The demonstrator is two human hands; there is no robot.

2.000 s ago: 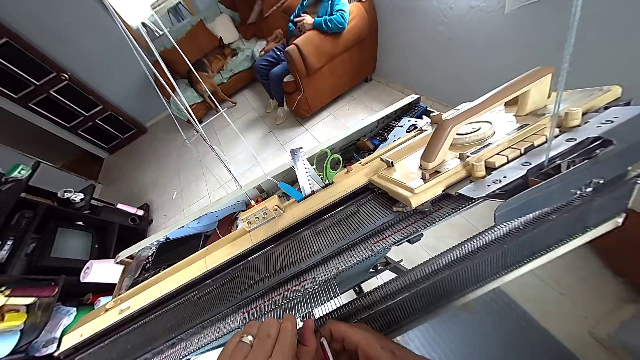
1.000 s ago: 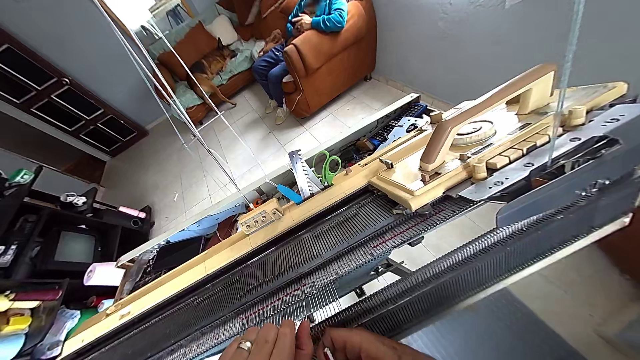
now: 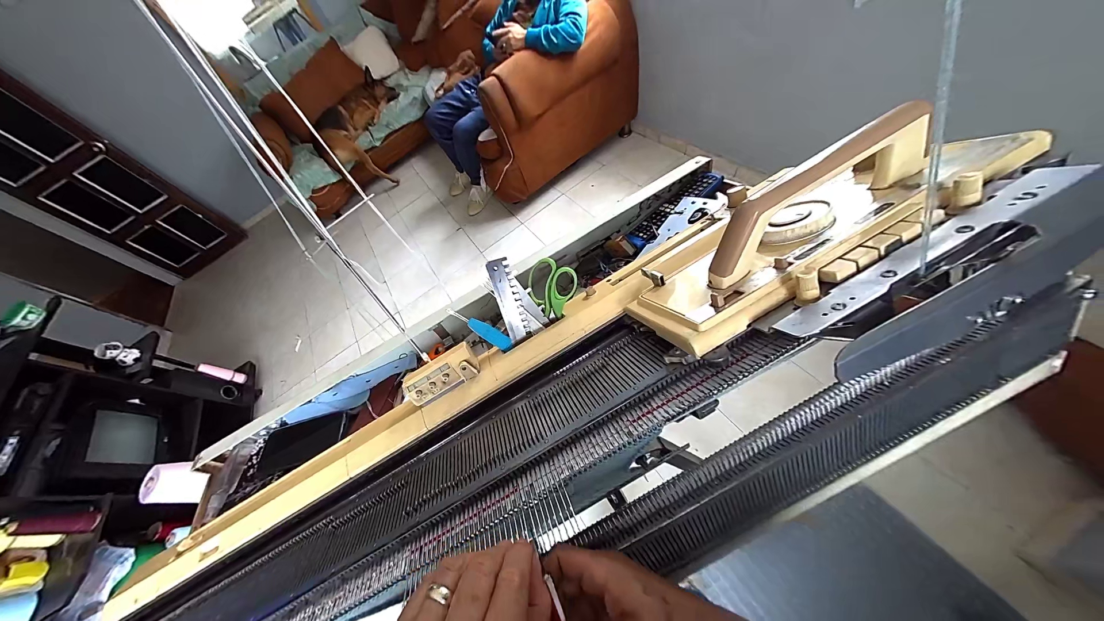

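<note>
The needle bed of a knitting machine [image 3: 552, 431] runs diagonally across the view, with several needles [image 3: 548, 509] pushed out of it just above my hands. My left hand [image 3: 483, 582], with a ring on one finger, lies at the bottom edge over these needles, fingers together; what is under it is hidden. Close on its right, my right hand [image 3: 612, 586] has curled fingers at a thin white item [image 3: 554, 595], perhaps a tool or yarn; its hold is partly hidden. The cream carriage [image 3: 776, 250] with a brown handle sits on the bed at the right.
A second, lower needle bed [image 3: 776, 466] runs along the front. Behind the main bed are green-handled scissors [image 3: 552, 287], a metal comb-like piece [image 3: 511, 302] and a blue-handled tool [image 3: 489, 333]. Strands run down to a cream yarn holder [image 3: 438, 375]. A person [image 3: 483, 86] sits beyond on an armchair.
Both hands stay close together at the bottom of the view, with only slight finger movement. The carriage has not moved.
</note>
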